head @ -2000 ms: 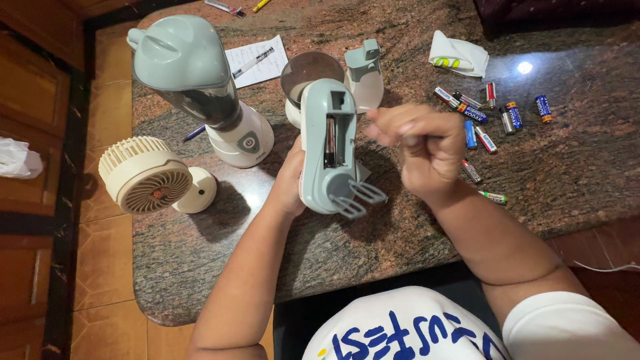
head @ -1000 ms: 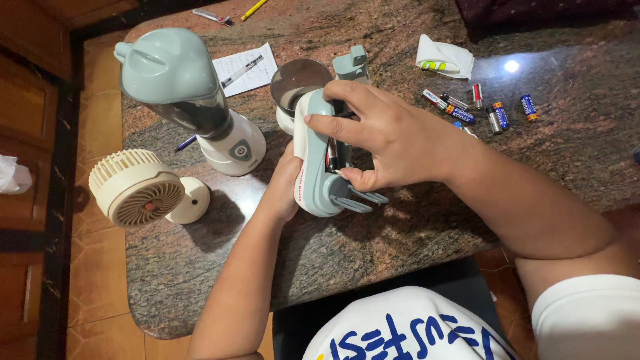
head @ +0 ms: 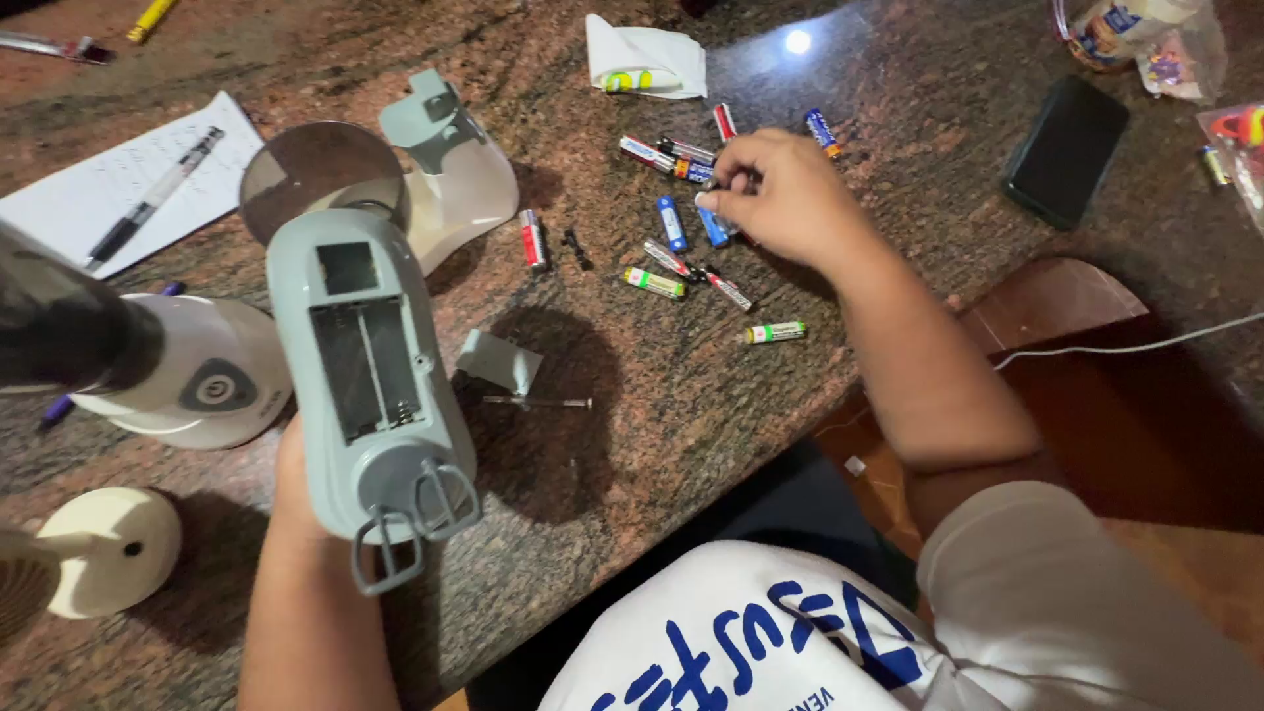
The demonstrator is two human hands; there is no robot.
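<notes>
My left hand (head: 298, 484) holds a grey-green toy mixer head (head: 380, 454) from beneath, its fingers mostly hidden. The mixer's battery compartment (head: 367, 370) faces up with no cover and no batteries in it; two grey beaters (head: 420, 523) stick out at the near end. Over the scattered batteries, my right hand (head: 780, 197) has its fingertips together beside a blue battery (head: 713, 227); whether they grip something is unclear. A grey cover (head: 500, 361) and a small screwdriver (head: 538, 402) lie right of the mixer. A red and white battery (head: 533, 240) lies near the mixer stand (head: 464, 188).
A toy blender (head: 188, 370) and a cream fan (head: 114, 553) stand at the left. Paper (head: 59, 212) with a pen (head: 153, 197) lies behind them. A folded white wrapper (head: 647, 61) is at the back, a phone (head: 1066, 153) at the right, and the granite table's edge (head: 731, 484) runs in front.
The battery seen in the compartment earlier is out of it. My right hand has moved from the mixer to the loose batteries at the right. The view has moved closer and rightward.
</notes>
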